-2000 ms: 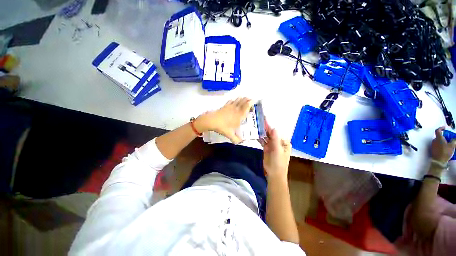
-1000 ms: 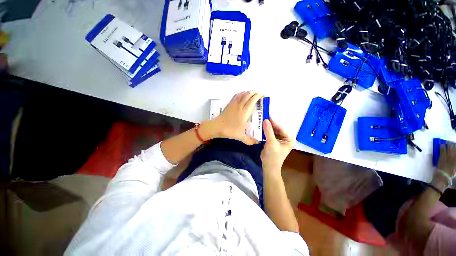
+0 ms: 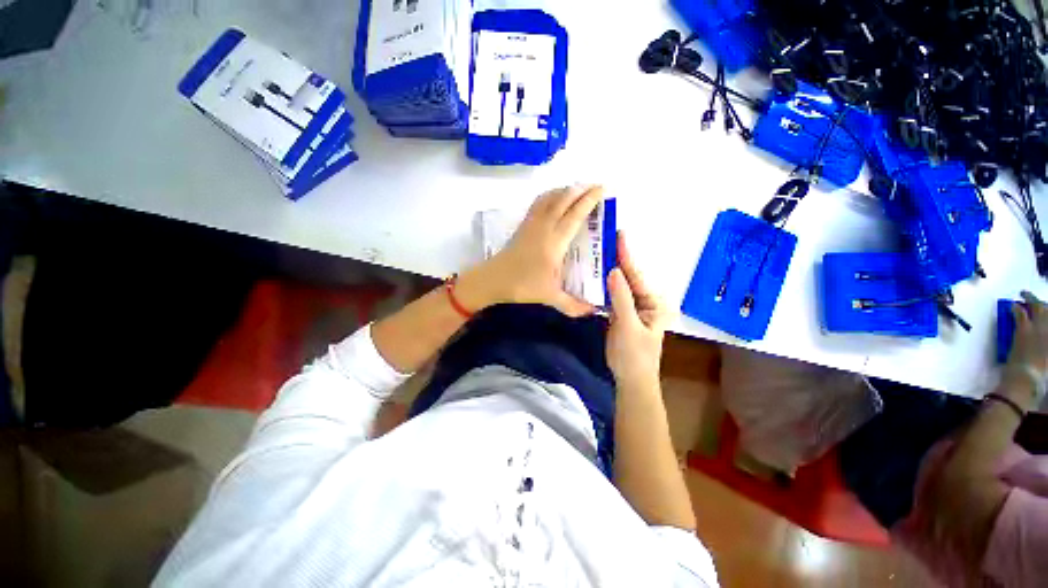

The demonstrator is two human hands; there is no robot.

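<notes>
My left hand [image 3: 538, 255] lies over a white retail box [image 3: 584, 260] with a blue end [image 3: 610, 236] at the table's front edge. The palm and fingers cover much of the box. My right hand [image 3: 634, 310] grips the box's right end, with the thumb on the near side of the blue end. A whitish box end [image 3: 491, 230] sticks out left of my left hand; whether it is the same box I cannot tell. A blue tray [image 3: 739, 276] with two cable plugs lies on the table to the right of my right hand.
Fanned boxes [image 3: 267, 103] lie at left. A tall box stack [image 3: 414, 69] and a lower pile [image 3: 516, 90] stand at top centre. More blue trays [image 3: 879, 295] and a black cable heap [image 3: 919, 80] are at right. Another person's hand [image 3: 1026, 345] touches a blue piece at far right.
The view has shifted, so the table's goods sit higher in the picture than two seconds ago. Both hands stay on the box, whose blue end now shows more clearly.
</notes>
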